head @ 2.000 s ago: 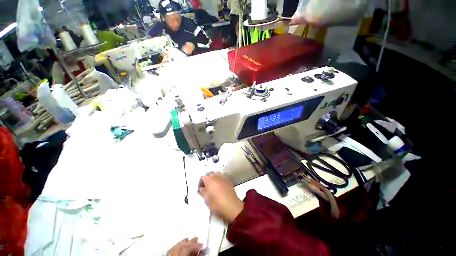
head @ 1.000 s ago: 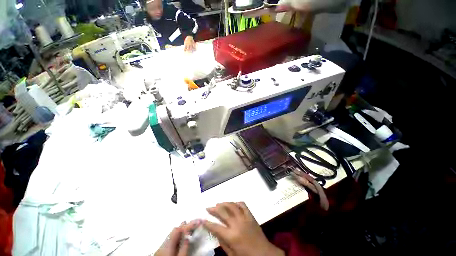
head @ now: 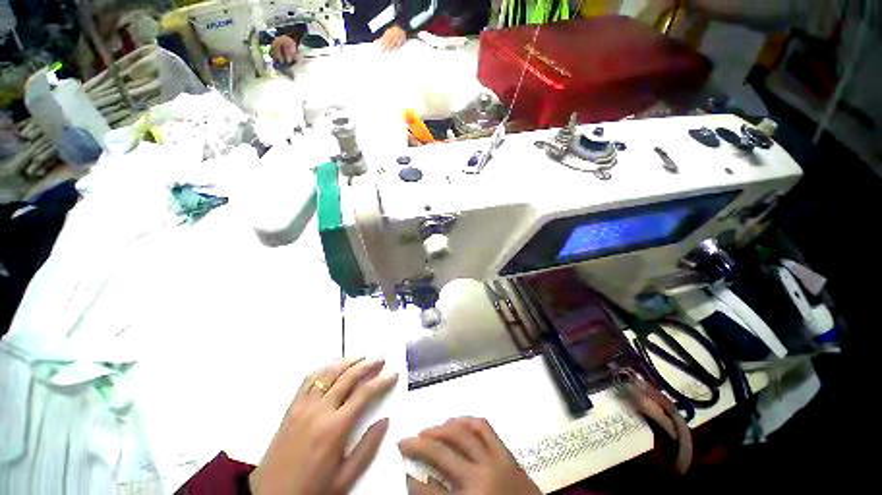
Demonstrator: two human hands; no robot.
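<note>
A strip of white fabric (head: 376,338) lies on the machine bed and runs up to the needle area of the white sewing machine (head: 464,218). My left hand (head: 327,425) lies flat on the fabric with its fingers apart, a ring on one finger. My right hand (head: 469,459) rests at the fabric's right edge near the table front, fingers bent; its fingertips touch the edge. The needle and presser foot are washed out by the bright light. The lower part of each hand is cut off by the bottom edge.
Right of the needle lie snips (head: 513,316), a phone (head: 590,338), a black pen-like tool (head: 565,377) and black-handled shears (head: 682,360). White cloth (head: 145,309) covers the left, with a teal scrap (head: 196,200). A red box (head: 590,66) and another person's hands (head: 392,38) show behind.
My left hand has moved up onto the fabric and flattened out. My right hand has dropped beside it. The fabric strip now reaches the needle area. The view has come closer to the machine.
</note>
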